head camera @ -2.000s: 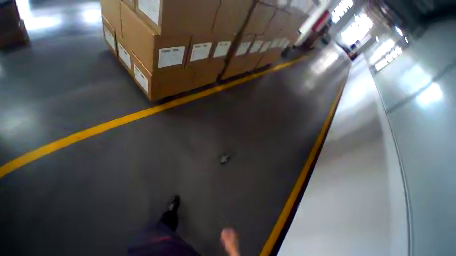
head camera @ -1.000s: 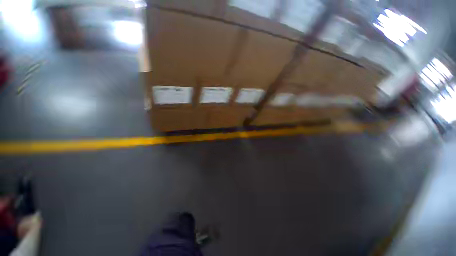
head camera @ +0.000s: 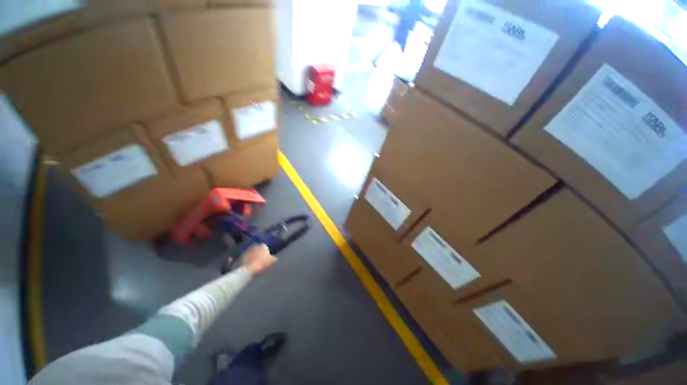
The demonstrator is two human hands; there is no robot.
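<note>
A hand pallet truck with an orange-red body stands at centre left, against a stack of brown cartons with white labels. Its blue tow handle with a black loop grip points towards me. My left hand reaches out from the lower left in a light sleeve and is closed on the loop grip. The hand covers part of the grip, and the pallet truck's forks are hidden. My right hand is out of the picture.
A tall carton stack with white labels stands close on the right, beyond a yellow floor line. A red box-like object stands by a white pillar at the back. My dark shoe shows below.
The view has swung left from the aisle and carton stack to the pallet truck. My left hand, blurred at the lower left one second ago, is now stretched forward on the handle.
</note>
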